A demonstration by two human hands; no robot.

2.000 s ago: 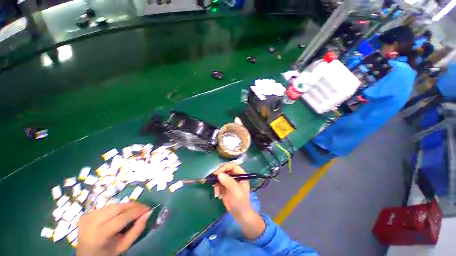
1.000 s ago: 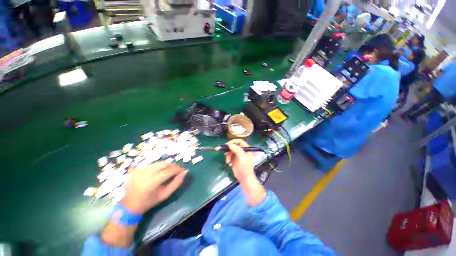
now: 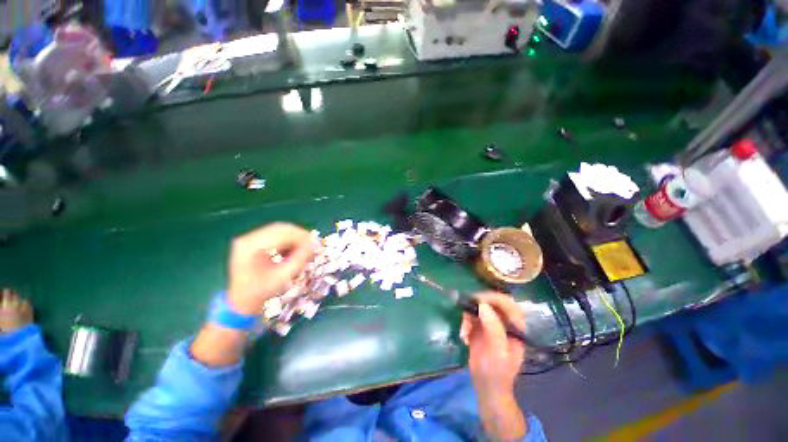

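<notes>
My right hand (image 3: 494,341) holds the black soldering iron (image 3: 469,304) like a pencil, its thin shaft pointing left toward the pile. My left hand (image 3: 266,263) is blurred, with curled fingers, at the left edge of the battery pile; a small pale spot shows at the fingertips, but I cannot tell if it is held. A blue band (image 3: 231,313) is on my left wrist. The white pouch cells (image 3: 371,252) lie loose in a heap on the green bench (image 3: 363,345).
A fume fan (image 3: 445,224), tan tub (image 3: 510,255) and black station with yellow label (image 3: 618,261) stand right of the pile. A red-labelled bottle (image 3: 665,203) and white box (image 3: 739,207) are far right. A spool (image 3: 99,352) and another person's hand (image 3: 15,311) are left. Dark units (image 3: 251,179) lie farther back.
The view has swung left, bringing in the spool and the other person's hand. My left hand has moved from the pile's near side to its left edge. My right hand still holds the iron.
</notes>
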